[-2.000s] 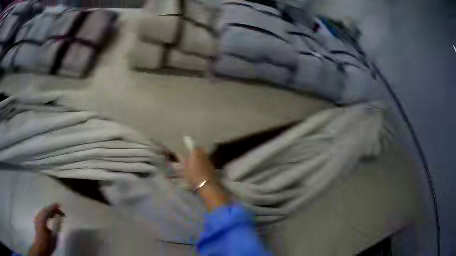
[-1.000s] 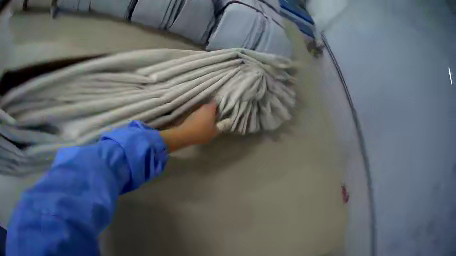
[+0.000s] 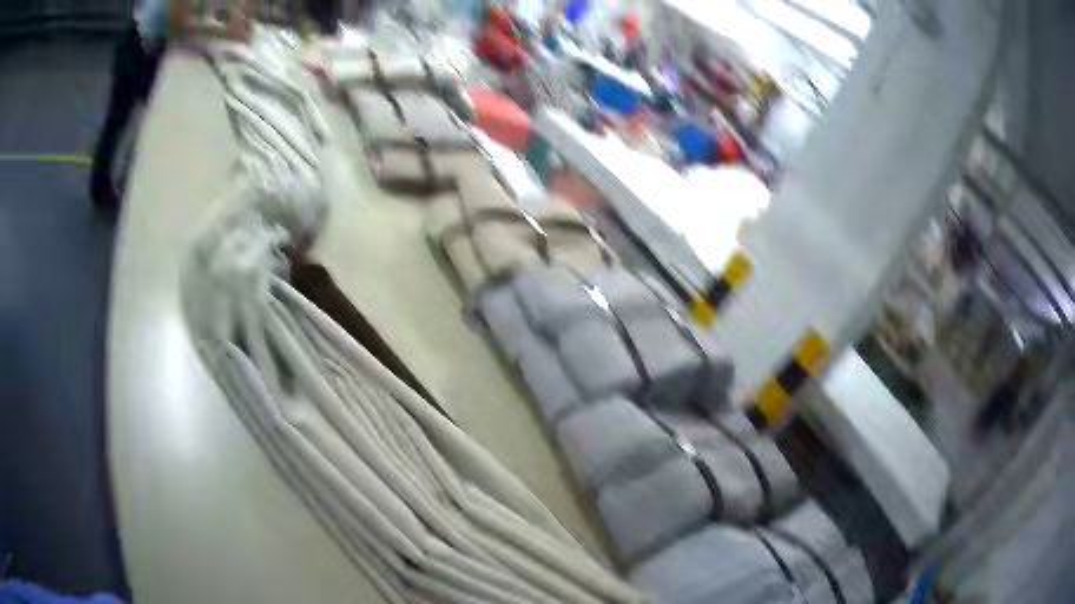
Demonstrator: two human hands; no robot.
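Note:
A long beige curtain panel [image 3: 365, 442] lies in lengthwise folds along the cream table [image 3: 165, 472], running from the lower middle to the far end at the upper left. It is bunched and narrow near the middle of its length. A strip of brown curtain cloth [image 3: 360, 330] shows beside its right edge. Neither of my hands is in view. Only a bit of blue cloth shows at the lower left corner. The view is blurred.
Tied finished bundles [image 3: 654, 472], grey and beige with dark bands, line the table's right side. A white pillar [image 3: 872, 177] with black-yellow stripes stands beyond them. A person [image 3: 127, 89] stands by the far left table edge. Blurred coloured goods fill the background.
The view has swung from the panel's pleated end to look along the table. My hand, which was at the pleated end one second ago, is out of view.

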